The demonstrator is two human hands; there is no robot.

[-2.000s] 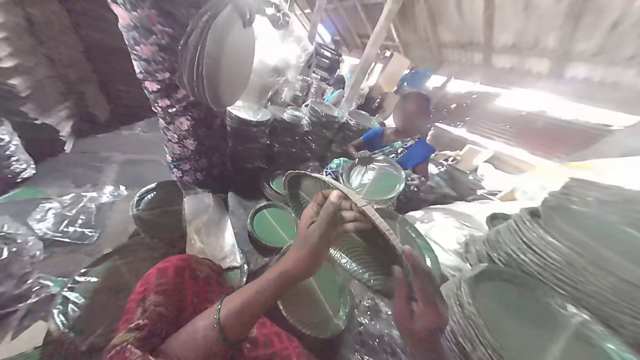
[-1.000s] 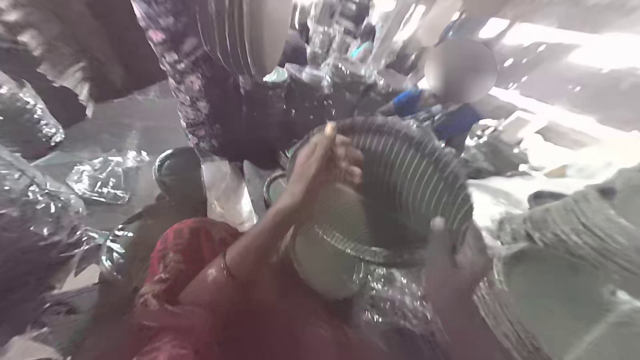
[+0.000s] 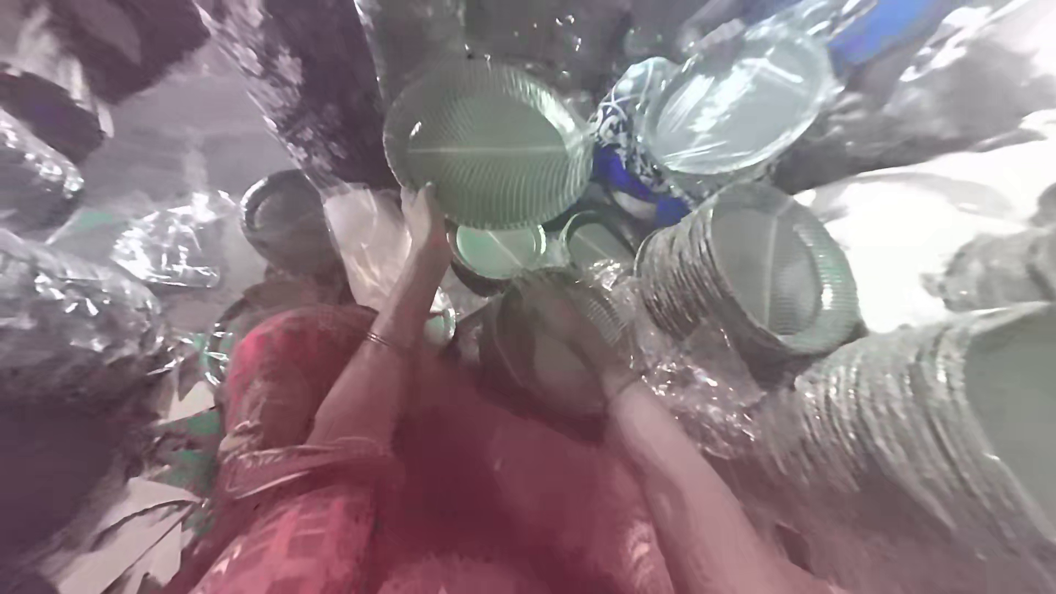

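Observation:
A round green plate with a ribbed rim (image 3: 495, 148) is held up by my left hand (image 3: 422, 214), which grips its lower left edge. Below it, my right hand (image 3: 569, 330) reaches over another round plate (image 3: 549, 371) in front of my lap; blur hides whether its fingers grip that plate. Two smaller round green pieces, one at the centre (image 3: 499, 250) and one just right of it (image 3: 598, 239), lie beneath the raised plate.
A leaning stack of plates (image 3: 767, 264) stands to the right, with a larger stack (image 3: 899, 412) nearer. Clear plastic wrap (image 3: 701, 396) lies between. A wrapped plate stack (image 3: 738, 107) is beside a person in blue. Plastic packets (image 3: 169, 243) and a round dark piece (image 3: 285, 219) lie left.
Both hands were on one tilted plate; now the left hand alone holds a plate up and away, and the right hand has moved down to another plate. The view has tipped downward.

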